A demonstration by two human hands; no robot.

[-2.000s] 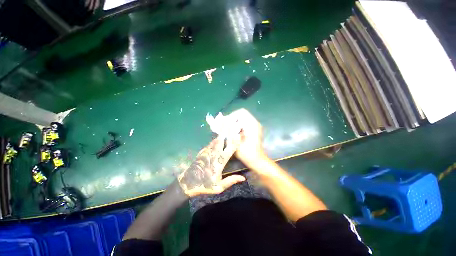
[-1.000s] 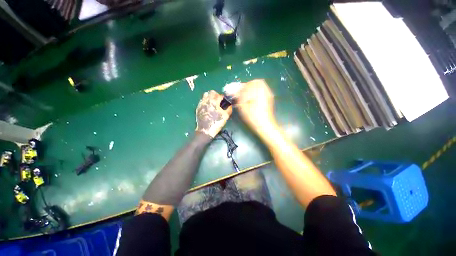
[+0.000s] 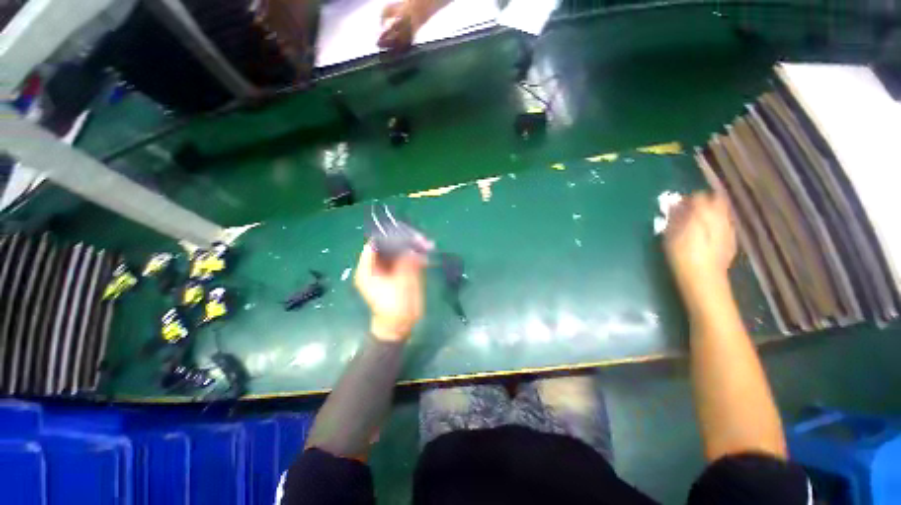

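My left hand [image 3: 393, 294] is raised over the middle of the bench and holds a blurred dark unit [image 3: 397, 237], with a thin dark cord [image 3: 453, 279] hanging at its right. My right hand [image 3: 703, 237] is at the right of the bench beside the leaning boards, fingers curled and blurred. A white crumpled wipe [image 3: 668, 209] shows at its fingertips; whether the hand grips it cannot be told. A cluster of yellow-and-black units [image 3: 195, 293] with tangled cords lies at the left of the bench.
Leaning boards stand at the right [image 3: 790, 212] and left [image 3: 49, 314]. A loose cord bundle [image 3: 304, 294] lies left of centre. Dark units [image 3: 531, 123] lie on the line beyond. Blue bins [image 3: 148, 462] are lower left, a blue stool [image 3: 855, 446] lower right. Another person's hand [image 3: 398, 25] is at the top.
My hands have moved apart: the left went left with the dark unit, the right went right to the boards. The white wipe is now at the right. The view has shifted.
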